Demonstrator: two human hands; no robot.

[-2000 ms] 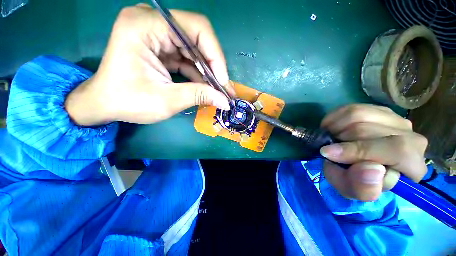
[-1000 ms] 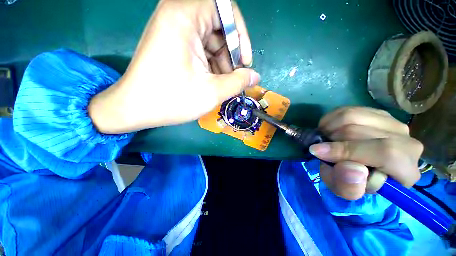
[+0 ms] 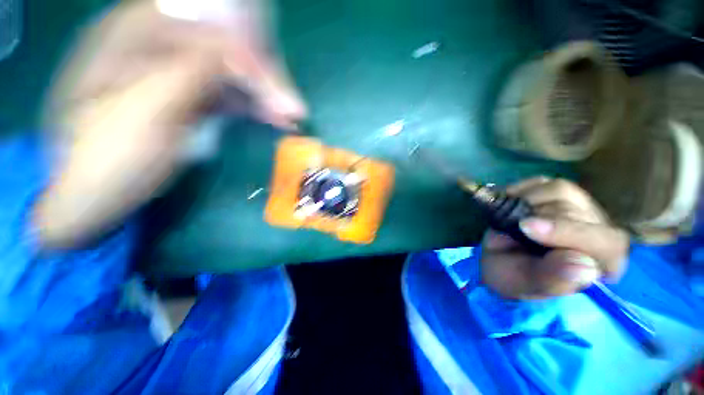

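Note:
The orange soldering jig (image 3: 289,166) lies on the green bench near its front edge, with the dark round workpiece (image 3: 332,193) seated in its middle. My right hand (image 3: 560,239) holds the soldering iron (image 3: 506,210) by its black grip; the tip points up and left, clear of the jig. My left hand (image 3: 177,100) is strongly blurred, up and left of the jig, with its fingertips near the jig's upper left corner. The tweezers cannot be made out in it.
The round tan cup (image 3: 521,108) stands on the bench at the right. An open brown box with a white curved item (image 3: 685,173) is right of it. The dark fan guard (image 3: 610,31) is behind. The green bench's front edge (image 3: 347,258) runs below the jig.
The whole view has shifted and blurred. My left hand has moved off the workpiece to the left. The iron's tip has drawn away from the workpiece to the right.

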